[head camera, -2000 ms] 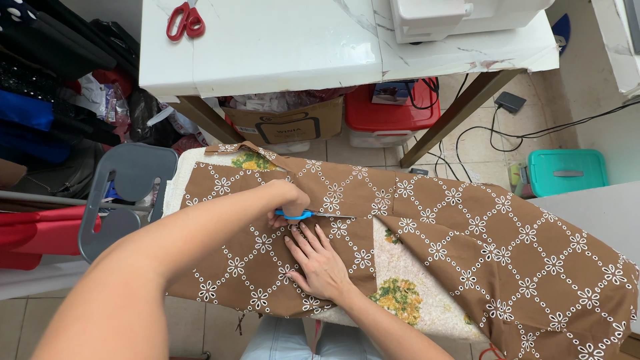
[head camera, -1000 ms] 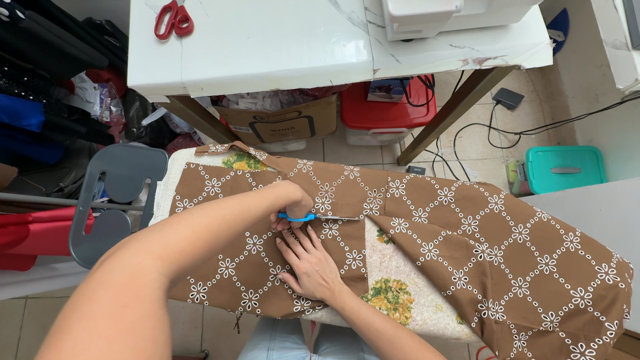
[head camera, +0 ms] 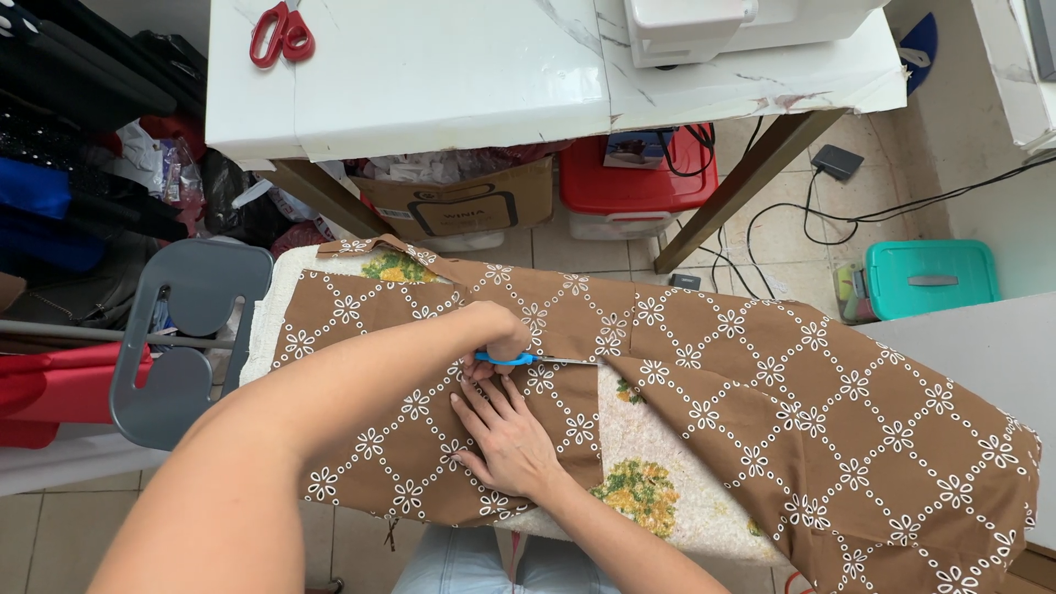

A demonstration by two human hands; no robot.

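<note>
Brown cotton fabric with white flower print (head camera: 854,429) lies over a padded board with a floral cover (head camera: 660,462), which shows through a triangular gap. My left hand (head camera: 499,334) grips blue-handled scissors (head camera: 516,360) whose blades point right along the fabric, tips at the upper corner of the gap. How far the blades are apart cannot be told. My right hand (head camera: 507,441) rests palm down on the fabric just below the scissors, fingers spread, holding nothing. A strip of the fabric lies folded at the board's upper left edge.
Above the board stands a white marble-pattern table (head camera: 454,91) with red-handled scissors (head camera: 282,37) and a white machine (head camera: 701,29). A grey plastic rest (head camera: 194,280) is at left. A cardboard box (head camera: 462,202), red-lidded bin (head camera: 635,181), teal-lidded bin (head camera: 932,280) and black cables lie beyond.
The blue-handled scissors in my left hand have moved slightly right along the fabric, their tips now at the corner of the gap. My right hand stays flat on the fabric.
</note>
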